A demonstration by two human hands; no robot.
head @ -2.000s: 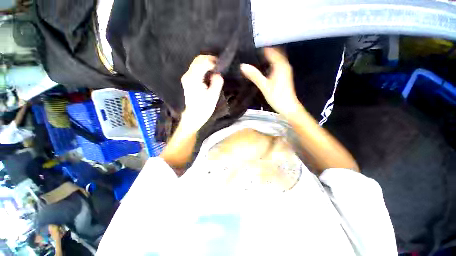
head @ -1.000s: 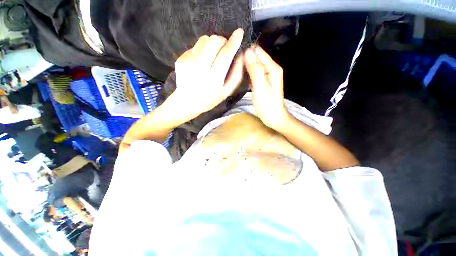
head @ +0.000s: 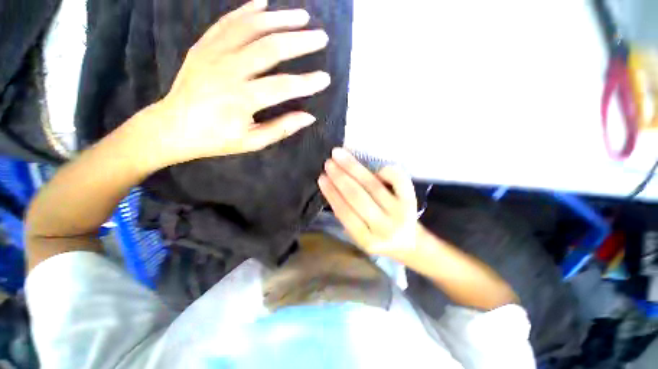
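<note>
A large dark brown-black garment panel [head: 216,176] lies over the left part of the white table [head: 469,86] and hangs over its front edge toward my lap. My left hand [head: 249,86] lies spread on the cloth, palm down, fingers apart. My right hand [head: 371,205] is at the cloth's straight right edge, by the table's front edge, with its fingertips at the fabric edge. Whether the fingertips pinch the cloth is not clear.
Scissors with red and yellow-orange handle loops [head: 619,108] lie at the table's right. A ruler-marked strip [head: 369,156] shows along the table's front edge. A blue plastic basket [head: 137,234] stands below on the left. Dark cloth [head: 498,252] lies below the table on the right.
The view has shifted and now shows the tabletop and scissors. My left hand has moved from the fabric edge and spread flat on the cloth. My right hand is lower along the edge.
</note>
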